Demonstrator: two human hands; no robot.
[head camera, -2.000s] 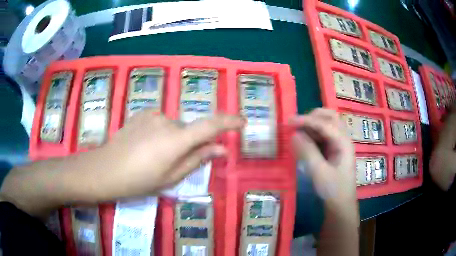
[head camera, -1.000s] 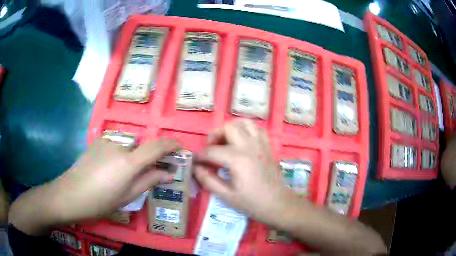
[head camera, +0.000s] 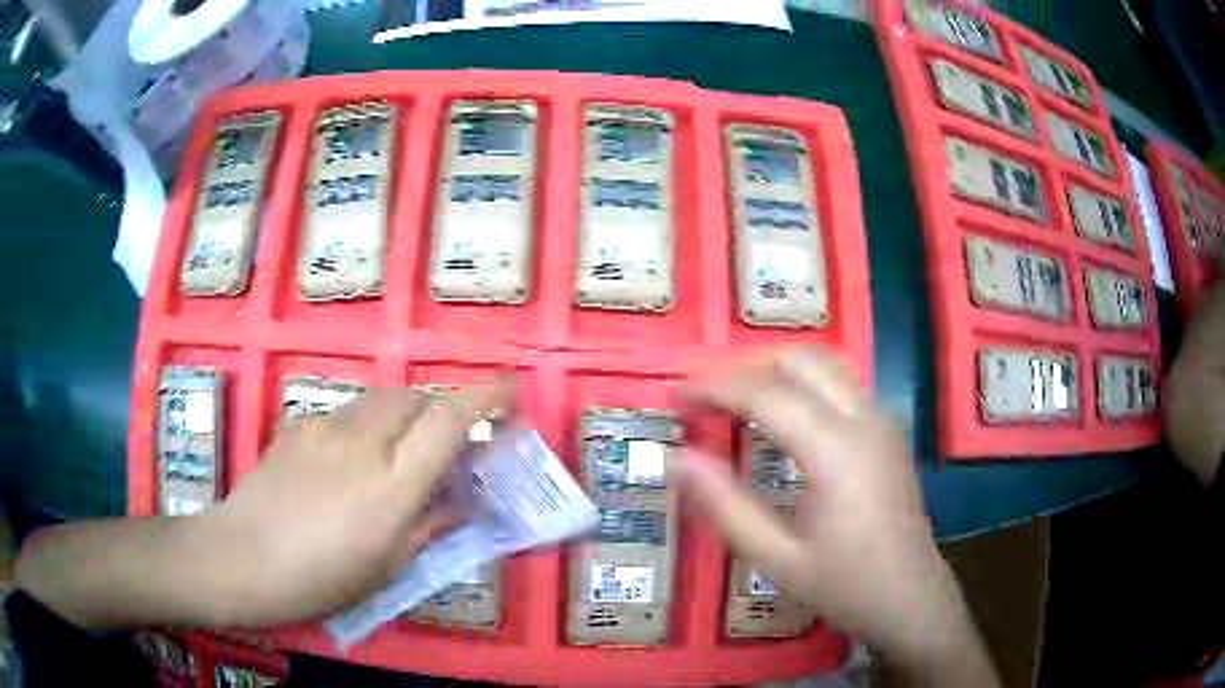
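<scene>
A red foam tray (head camera: 537, 352) with two rows of gold-tan phones without back covers lies in front of me. My left hand (head camera: 316, 491) holds a printed label sheet (head camera: 527, 487), bent, over the front row of the tray. My right hand (head camera: 820, 491), blurred, is over the front row's right end, thumb and index finger apart, and nothing shows between them. A phone (head camera: 626, 531) lies in its pocket between my hands, with white labels at its upper right and lower part. My hands and the sheet partly cover neighbouring phones.
A label roll (head camera: 202, 61) with a hanging white liner (head camera: 140, 215) stands at the back left. A white sheet (head camera: 591, 11) lies behind the tray. Another phone tray (head camera: 940, 323) stands right, with part of a further one beyond. Another person's arm (head camera: 1196, 390) shows at the right edge.
My hands have moved apart; my right hand has moved right. The label sheet now shows raised at my left fingers. With the view shifted, the near tray appears farther left.
</scene>
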